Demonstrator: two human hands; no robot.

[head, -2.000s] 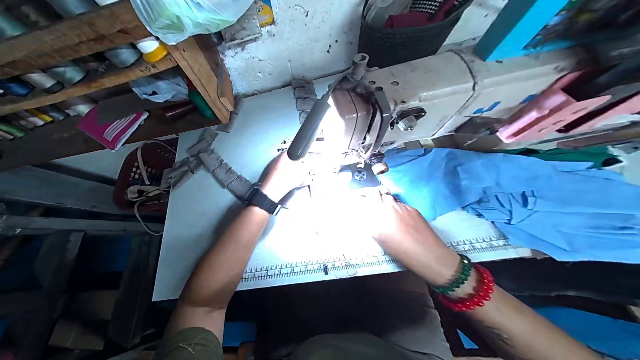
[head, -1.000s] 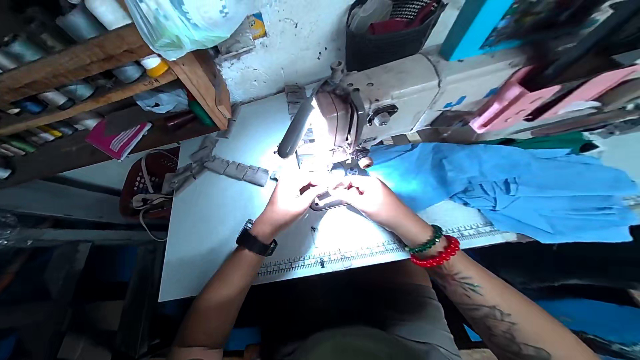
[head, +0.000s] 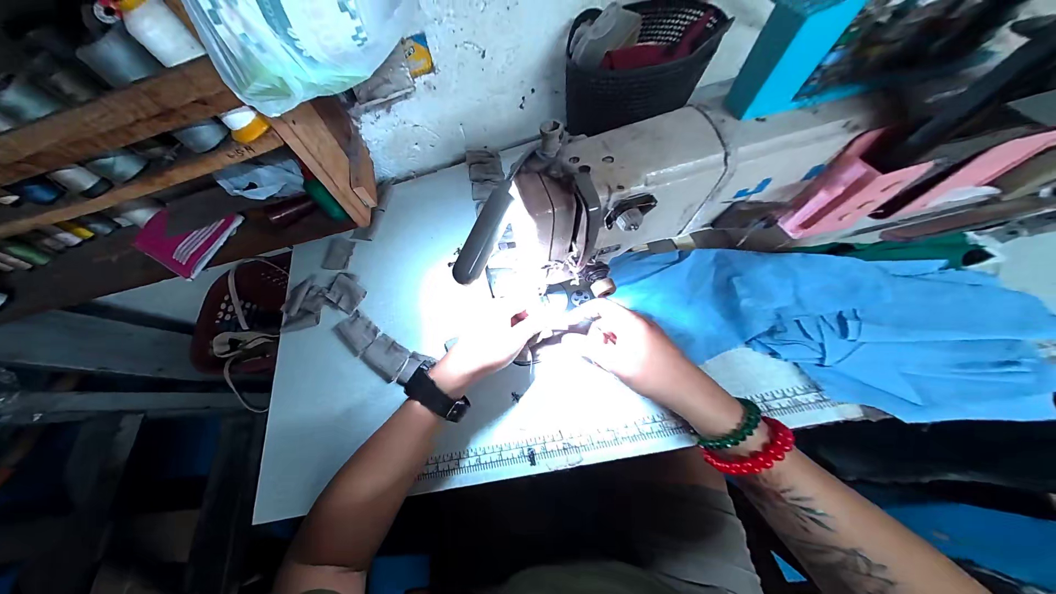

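Observation:
Under the bright lamp (head: 485,235) of a sewing machine (head: 643,169), both my hands meet just in front of the needle area. My left hand (head: 487,340), with a black wristwatch, and my right hand (head: 615,334), with green and red bead bracelets above it, pinch a small piece of fabric (head: 554,332) between them; glare hides its outline. A chain of small grey fabric pieces (head: 384,356) curves over the white table (head: 330,445) left of my left wrist. Blue cloth (head: 767,305) lies bunched to the right of my right hand.
A wooden shelf (head: 99,103) of thread spools stands at the left, a plastic bag (head: 293,49) above it. A red basket (head: 239,318) sits beside the table. Behind the machine hangs a black basket (head: 635,91). A measuring scale (head: 561,441) runs along the front edge.
My hands, farther apart beside the needle area two seconds ago, have come together in front of it. Since one second ago they have shifted only slightly.

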